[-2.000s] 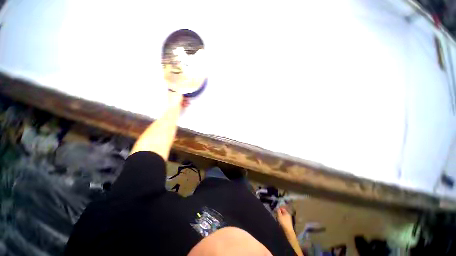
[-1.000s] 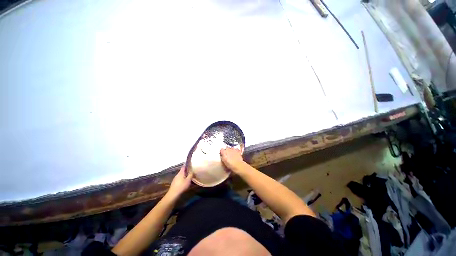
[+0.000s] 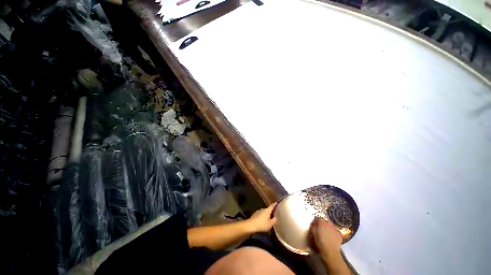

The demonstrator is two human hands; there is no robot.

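Note:
A round shallow pan [image 3: 293, 223] with a dark rim and many small dark specks inside is over the table's near edge, at the lower right of the view. My left hand [image 3: 262, 219] holds the pan by its left rim. My right hand [image 3: 326, 236] is inside the pan at the specks; its fingertips are bunched and partly hidden, and I cannot tell if they pinch anything. The white fabric lay [image 3: 344, 107] covers the table beyond the pan.
The worn brown table edge [image 3: 237, 145] runs diagonally up left. Black oblong blocks [image 3: 188, 42] lie at the far end. Plastic-wrapped dark rolls [image 3: 124, 185], a pale roll [image 3: 78, 129] and scraps [image 3: 173, 122] lie on the floor at left.
The view has turned left along the table. The pan was first held out over the lay by one hand, then drawn to the edge, where the right hand reached into it; both hands remain on it.

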